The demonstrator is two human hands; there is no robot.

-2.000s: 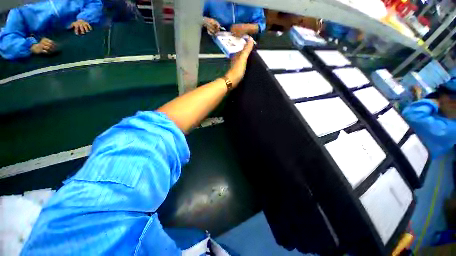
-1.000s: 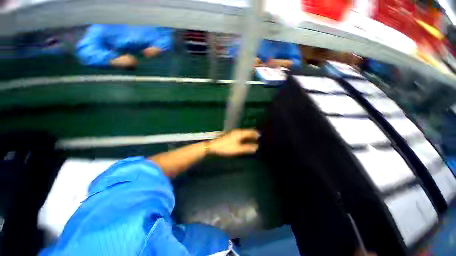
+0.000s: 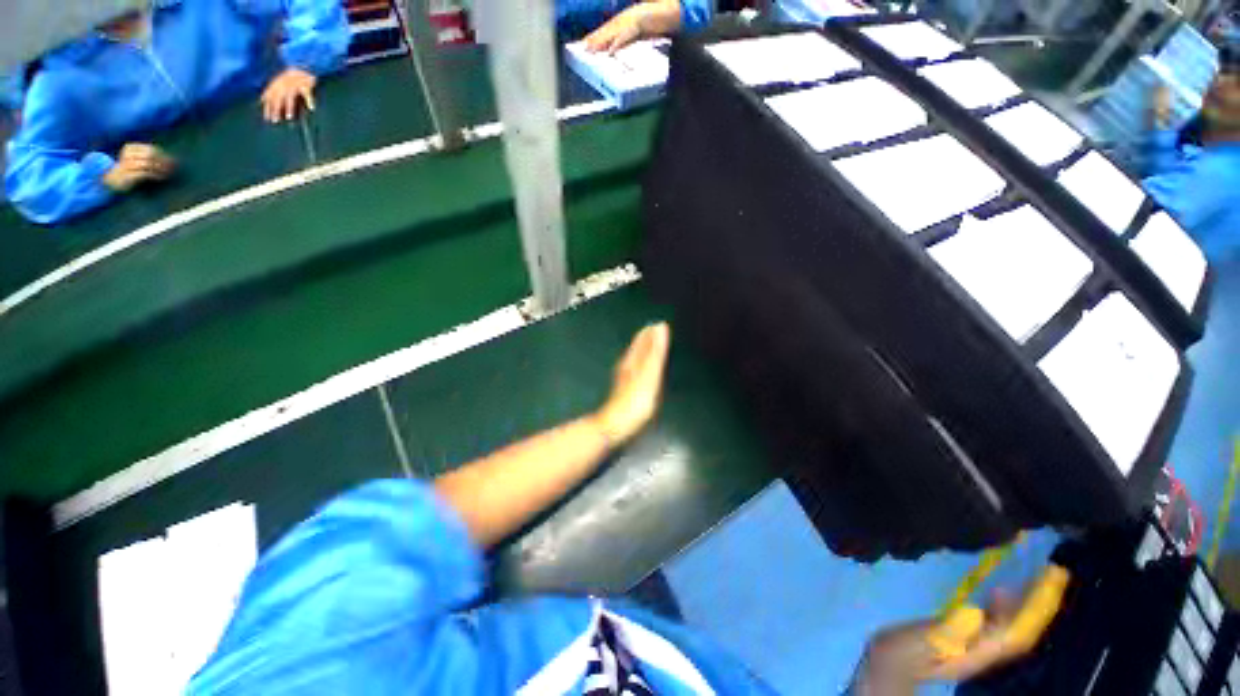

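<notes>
A tall black stack of foam trays (image 3: pixel 816 340) stands at the right, with white film-covered units (image 3: pixel 904 184) in its top pockets. It leans over the bench edge. A second black tray row with white tops (image 3: pixel 1034 132) lies alongside on its far right. My left hand (image 3: pixel 636 388) is flat and empty, fingers extended, over the bench just left of the stack; contact is unclear. My right hand (image 3: pixel 982 636), with yellow finger cots, is below the stack's near end, fingers spread, nothing visible in it. Its wrist is blurred.
White film sheets (image 3: pixel 177 598) lie on the bench at the left. A metal post (image 3: pixel 528 163) rises by the green conveyor (image 3: pixel 340 258). Across it, a person's hands (image 3: pixel 288 95) rest on the bench, and another person's hand touches a white-blue box (image 3: pixel 619 71). Black trays (image 3: pixel 1197 639) show at the lower right.
My left hand has come back from the stack's far end to its left side. My right hand, earlier barely visible at the stack's near end, now shows below it.
</notes>
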